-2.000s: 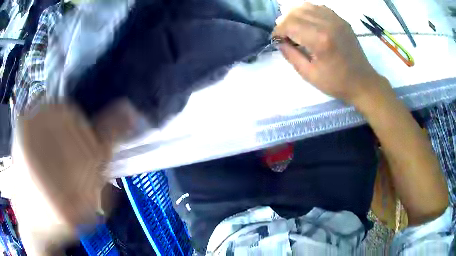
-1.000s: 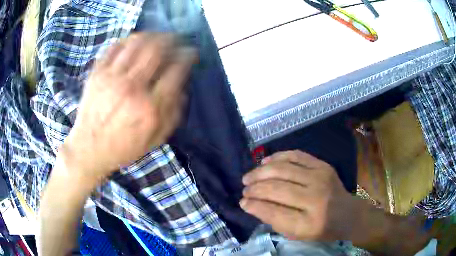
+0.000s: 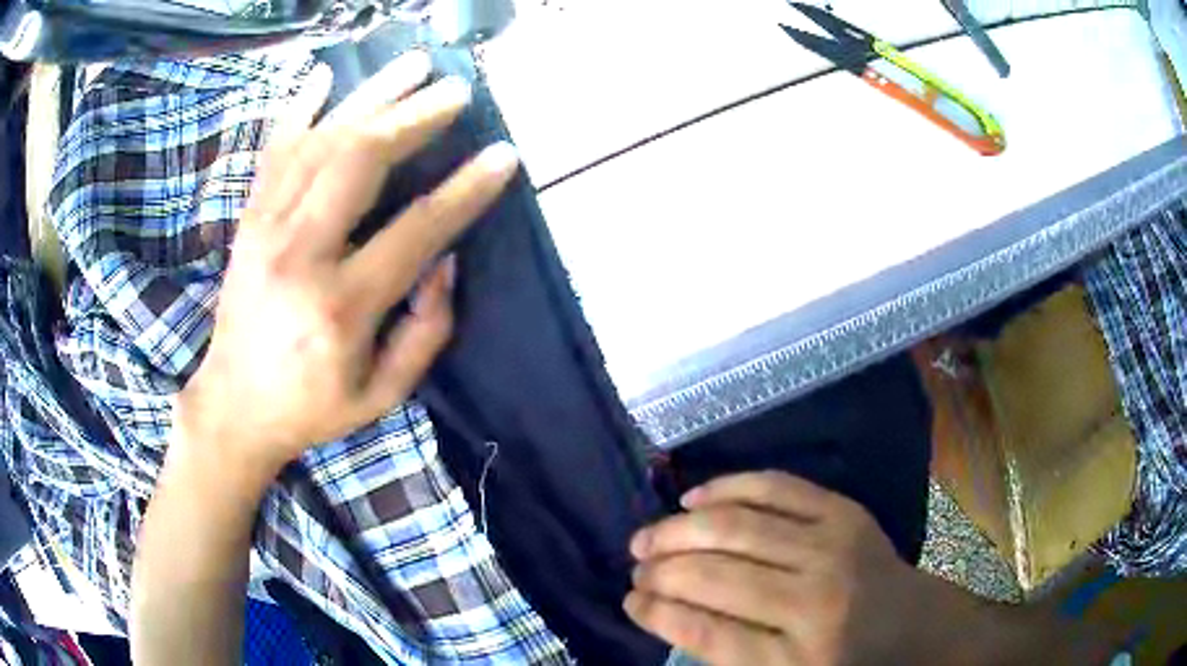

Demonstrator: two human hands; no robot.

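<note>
A dark fabric piece (image 3: 527,345) runs from under the machine's metal parts (image 3: 378,20) at the top, down over the table's front edge. A plaid fabric panel (image 3: 378,475) lies against its left side. My left hand (image 3: 326,286) lies on the dark fabric near the machine, fingers spread, pressing it flat. My right hand (image 3: 768,572) holds the lower end of the dark fabric below the table edge, its fingertips closed over the cloth's right border. A pale loose thread (image 3: 488,475) shows on the dark cloth.
Thread snips (image 3: 911,85) and a grey metal strip (image 3: 976,37) lie at the table's back right. A measuring tape strip (image 3: 898,306) edges the table. A cardboard box (image 3: 1054,429) and plaid cloth (image 3: 1152,377) are at right; blue plastic (image 3: 270,638) shows below left.
The dark and plaid cloth now extends down over the table edge. My left hand came up onto it and now has spread fingers. My right hand moved from the needle area down to the cloth's lower end.
</note>
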